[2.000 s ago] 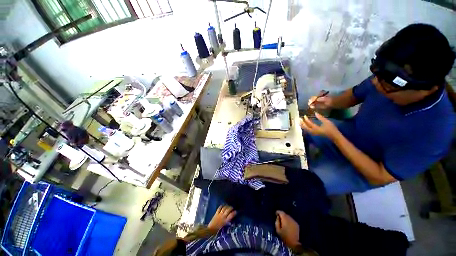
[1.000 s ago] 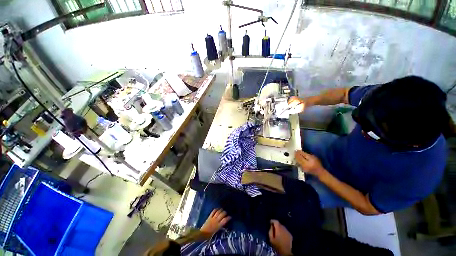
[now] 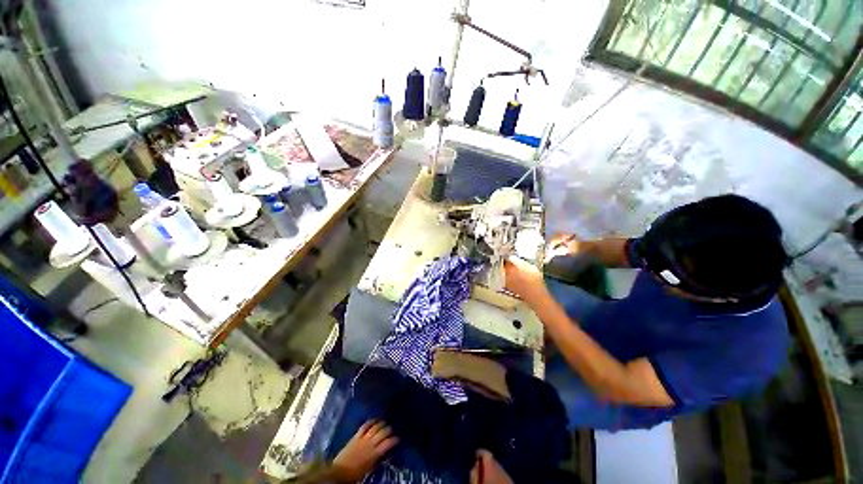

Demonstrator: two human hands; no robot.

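Observation:
Dark denim pieces [image 3: 416, 416] lie in a heap over my lap and the near table edge. My left hand [image 3: 367, 446] rests flat on the denim at its left side, fingers a little apart, holding nothing. My right hand [image 3: 487, 468] is at the bottom edge, mostly cut off, against the dark cloth; its grip is hidden. A blue-violet and white striped cloth [image 3: 431, 317] hangs from the overlock machine [image 3: 506, 213] down to the denim. A brown patch [image 3: 471, 371] lies at the table edge.
Another person in a blue polo shirt [image 3: 705, 350] sits at the right, both hands at the machine head. Thread cones [image 3: 414, 95] stand behind it. A side table [image 3: 284, 269] holds white and grey cones. A blue crate [image 3: 57, 397] is at lower left.
The view has turned right, so things shift left and down. The other person has leaned in and brought both hands to the machine. My hands have stayed on the denim.

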